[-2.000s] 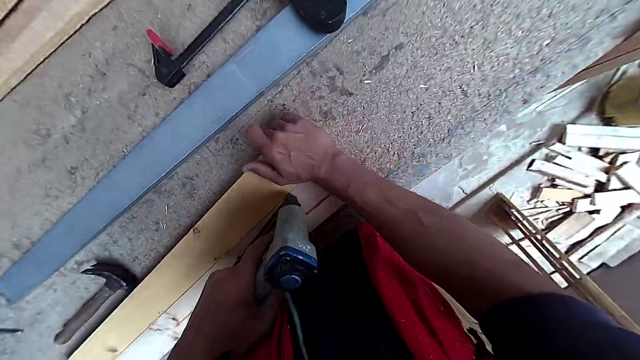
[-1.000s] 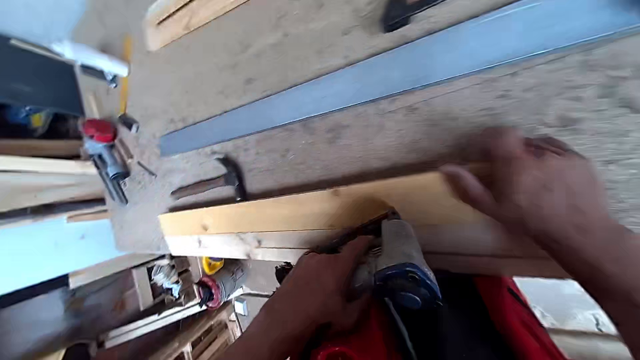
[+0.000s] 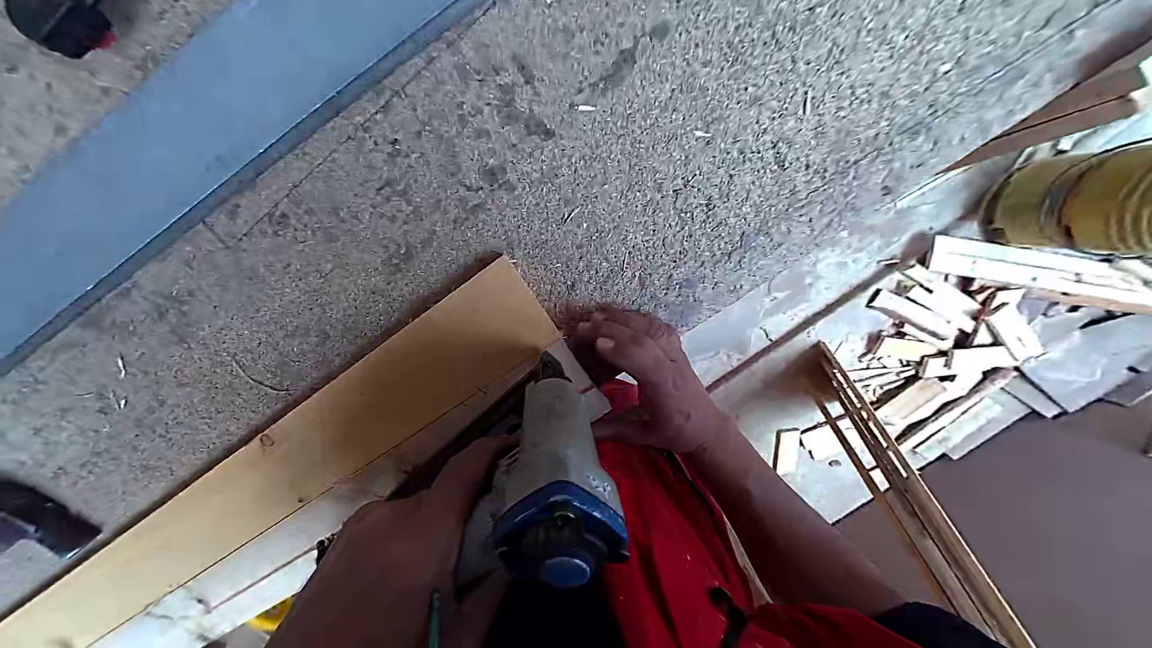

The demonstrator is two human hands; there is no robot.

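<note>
My left hand is closed around the handle of a pneumatic nail gun, grey with a blue cap. The gun's nose rests at the joint near the end of a yellowish wooden board. Beside that board runs a paler wooden strip. My right hand is at the end of the boards, its fingers curled around the end of the pale wood beside the nose; how firmly it grips is partly hidden.
A long blue-grey metal bar crosses the speckled work surface. A dark tool end lies at upper left, a hammer head at lower left. Wood offcuts, upright thin strips and a yellowish cylindrical container are at right.
My right hand has moved from on top of the yellowish board to its end, near the pale wood. The nail gun stays in my left hand. The view has swung considerably.
</note>
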